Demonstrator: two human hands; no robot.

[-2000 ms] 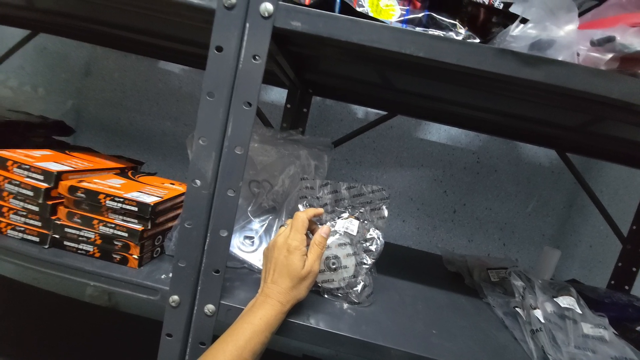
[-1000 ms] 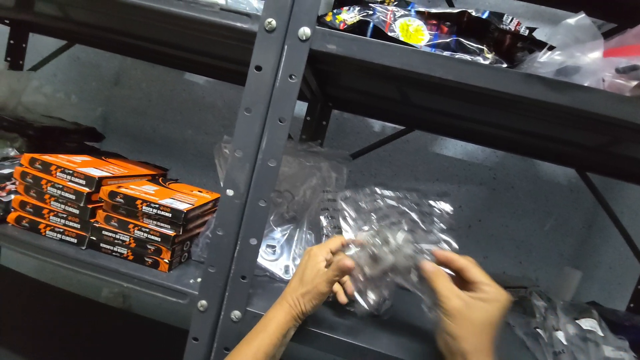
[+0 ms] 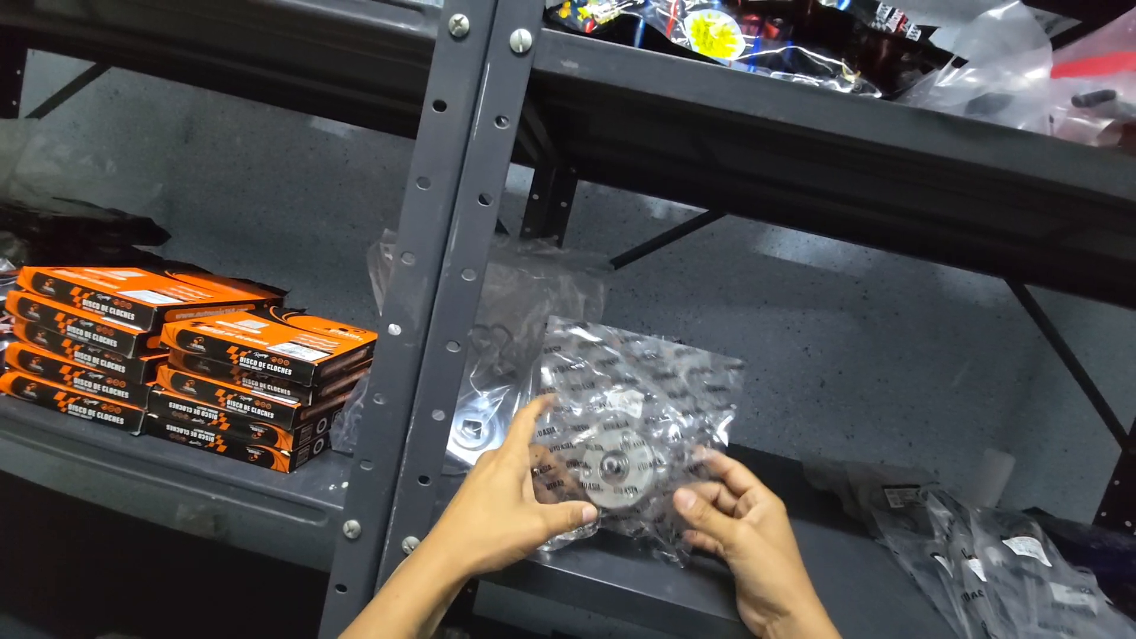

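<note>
A clear printed plastic bag point(image 3: 635, 382) with a round metal part point(image 3: 619, 469) inside stands upright near the front of the grey metal shelf. My left hand point(image 3: 510, 501) holds the bag's left side, thumb across its lower front and fingers along the edge. At the lower right edge, my right hand point(image 3: 741, 524) pinches the plastic between thumb and fingers. Behind the bag, another clear bag point(image 3: 541, 293) leans by the shelf post, with a shiny metal part point(image 3: 475, 426) low in it. Something in clear plastic shows under my left thumb, mostly hidden.
A perforated metal upright point(image 3: 444, 266) stands left of my hands. Beyond it are stacks of orange and black boxes point(image 3: 266, 346). Plastic-bagged parts point(image 3: 985, 550) lie at the lower right. The upper shelf point(image 3: 799, 98) holds shiny packets point(image 3: 710, 35) and clear bags.
Two seconds ago only my left hand was in view, touching bagged parts. My right hand has come in from the right, and both hands are now on one bag.
</note>
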